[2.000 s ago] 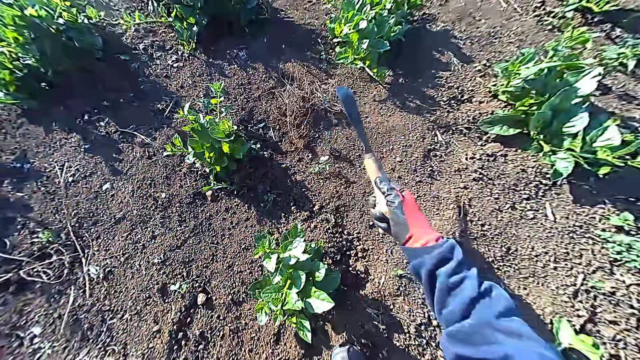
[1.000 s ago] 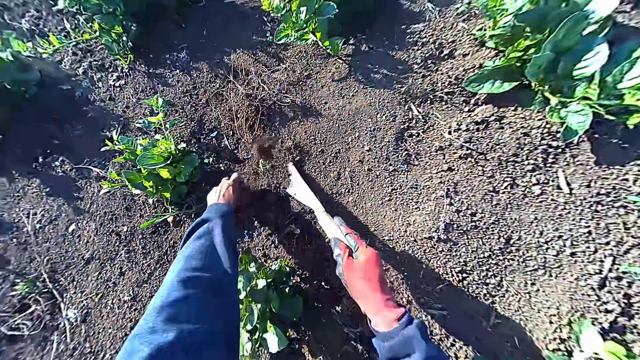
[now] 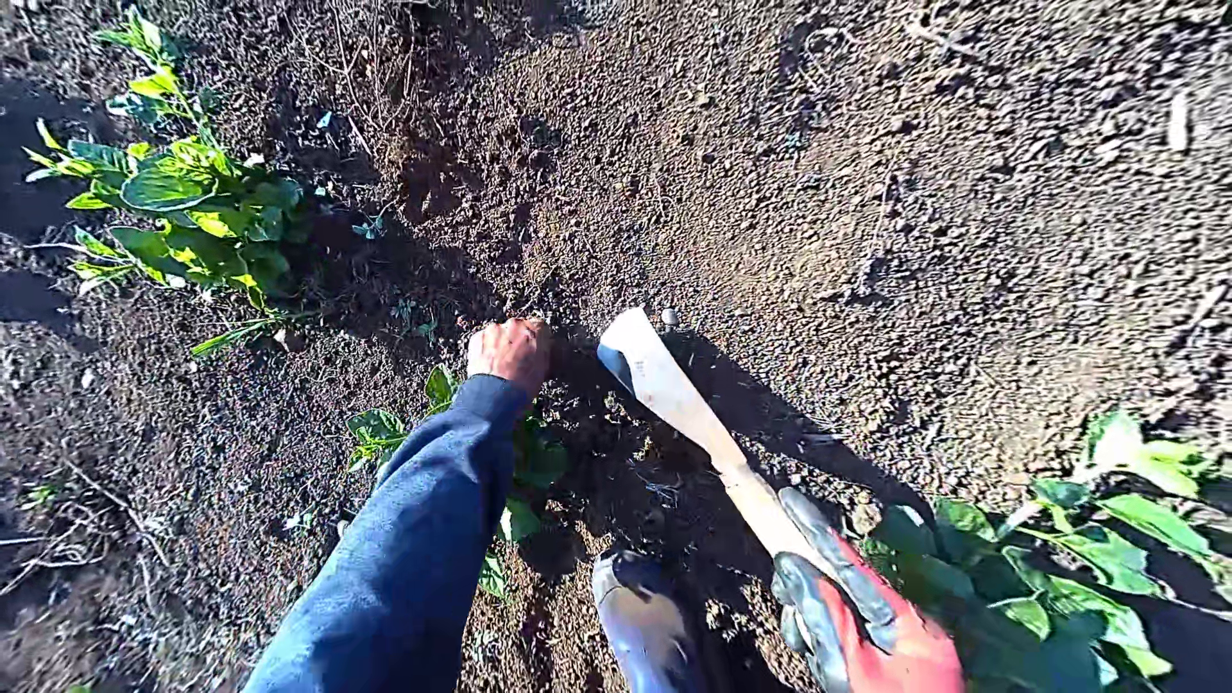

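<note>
My bare left hand (image 3: 510, 352) is at the soil just left of the blade tip, its fingers bent and partly hidden, so whether it pinches anything cannot be told. A red and grey work glove covers my right hand (image 3: 857, 597), which grips the wooden handle of a machete-like tool (image 3: 674, 395) with a wide metal blade. The blade points up and left, its tip close to the ground. Beneath my left forearm, a leafy green plant (image 3: 539, 462) is partly covered.
Another leafy plant (image 3: 192, 202) grows at the upper left, and a larger one (image 3: 1088, 558) at the lower right. A boot (image 3: 645, 621) stands at the bottom centre. Dry twigs (image 3: 125, 520) lie on the crumbly soil at left.
My left hand has come into view since the first frame and is now by the soil nearer the lower plant. The blade, raised upward at first, has come down near it. The view has moved closer.
</note>
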